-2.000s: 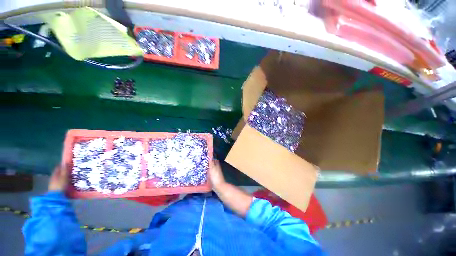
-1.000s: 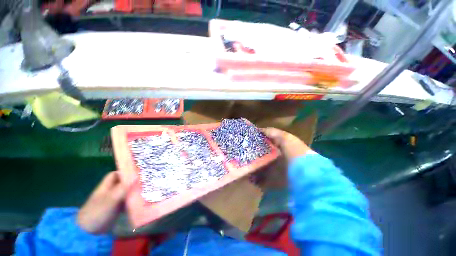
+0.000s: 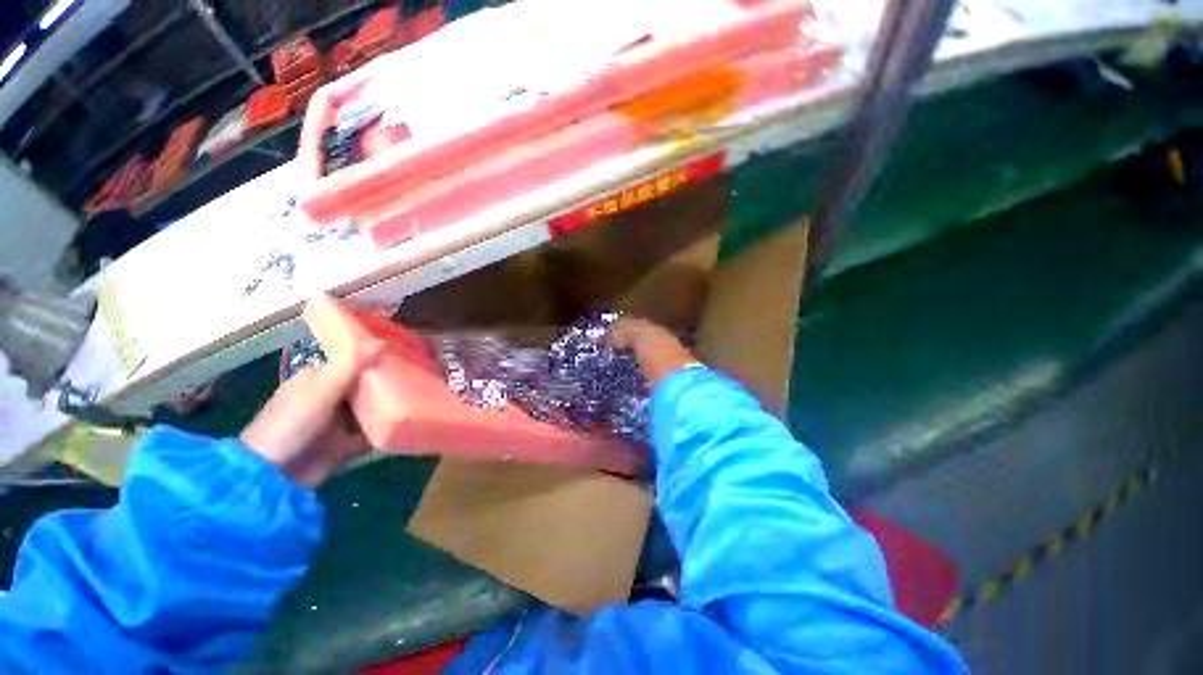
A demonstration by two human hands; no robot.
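Observation:
A salmon-red parts tray [image 3: 508, 438] is tilted over the open brown cardboard carton [image 3: 534, 528], its right end lower. Small silvery-purple metallic components [image 3: 574, 376] lie heaped toward the tray's right end. My left hand [image 3: 306, 411] grips the tray's raised left end. My right hand [image 3: 649, 346] is at the heap near the tray's far right side, its fingertips partly hidden among the parts. Whether it also holds the tray rim cannot be told. The carton's inside is mostly hidden by the tray and my right arm.
A raised white shelf [image 3: 211, 257] crosses behind the carton, with salmon-red trays [image 3: 554, 139] on it. A metal post [image 3: 887, 119] stands right of the carton. The green bench [image 3: 976, 317] extends right. A red stool [image 3: 910, 567] and yellow-black floor tape [image 3: 1069, 534] are below.
The tray has moved right from the bench to over the carton and tilted right end down. Its components have slid toward that end. The view has turned right.

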